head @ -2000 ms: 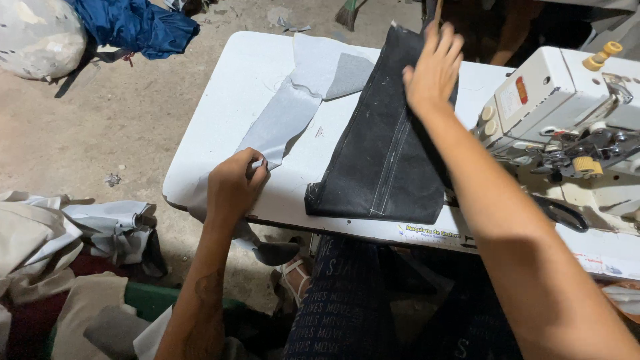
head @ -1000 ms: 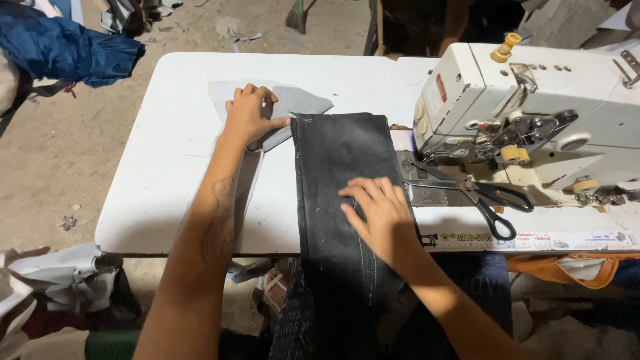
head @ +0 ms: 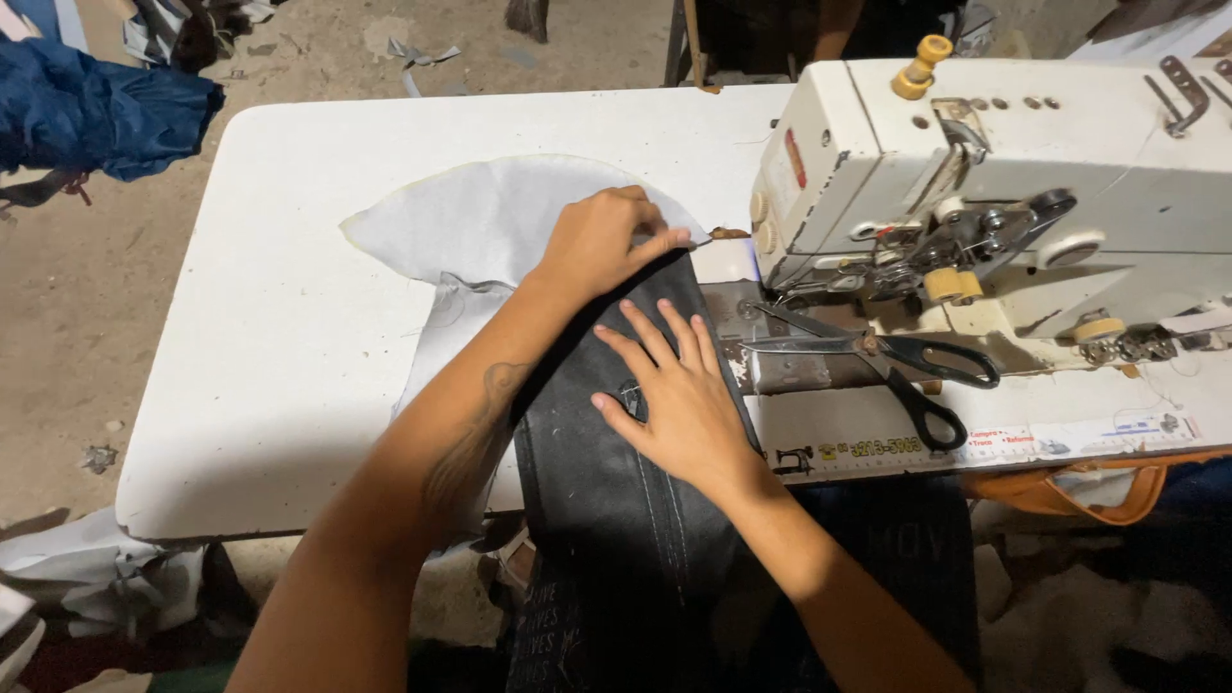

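A black fabric piece [head: 616, 481] with pale stitched lines runs from the table top over its front edge. My right hand [head: 679, 399] lies on it with the fingers spread. At its top end my left hand [head: 616, 236] pinches the edge of the fabric between thumb and fingers. A light grey fabric piece [head: 481, 212] with a curved outline lies beneath and behind my left hand, and part of it runs down under my left forearm. To the right, black-handled scissors [head: 871, 345] rest with parted blades by the sewing machine [head: 895, 173].
The white table [head: 260, 318] carries the machine at its right. An orange item [head: 1116, 496] hangs below the front edge at the right. Blue cloth [head: 106, 106] lies at the far left, with grey fabric scraps [head: 125, 568] at the lower left.
My left hand has moved right along with the black fabric's top end. More of the curved grey piece shows. The view has shifted closer to the table.
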